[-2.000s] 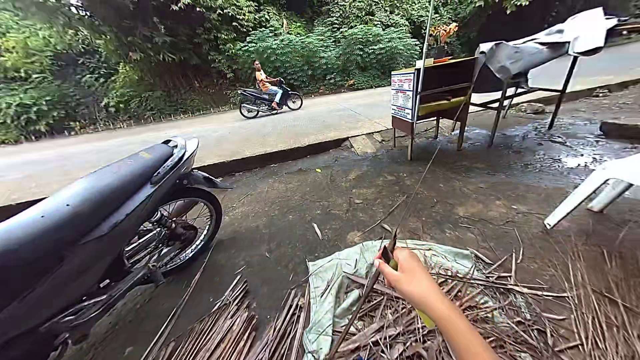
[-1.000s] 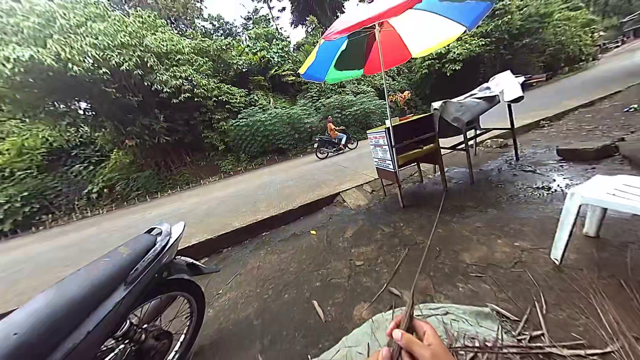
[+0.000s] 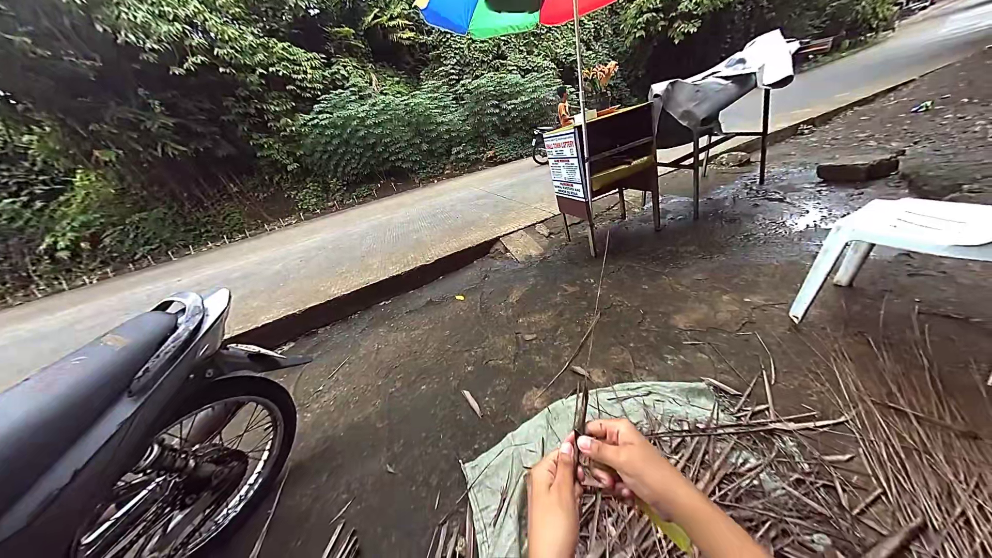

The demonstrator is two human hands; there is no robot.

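My left hand (image 3: 554,490) and my right hand (image 3: 620,463) meet at the bottom centre, fingertips pinching a thin dried palm leaf strip (image 3: 581,407) that stands roughly upright between them. A long thin rib or stem (image 3: 595,310) runs from near its top out over the ground. Something yellow-green (image 3: 668,528) shows beneath my right forearm; what it is I cannot tell. Below and beside the hands, dried palm leaf strips (image 3: 721,480) lie heaped on a pale green sack or cloth (image 3: 504,473). Whether my right hand also holds a tool is hidden.
A parked motorcycle (image 3: 85,387) stands at left. A white plastic chair or stool (image 3: 922,225) is at right, above a bundle of thin brown ribs (image 3: 914,434). Beyond are a stall table with a sign (image 3: 567,167), a striped umbrella (image 3: 496,15), a covered stand (image 3: 697,101) and the road (image 3: 372,240).
Two seconds ago only my right hand was in view; now both hands hold the strip. The rider on the road has moved right, now partly behind the stall. The view has shifted.
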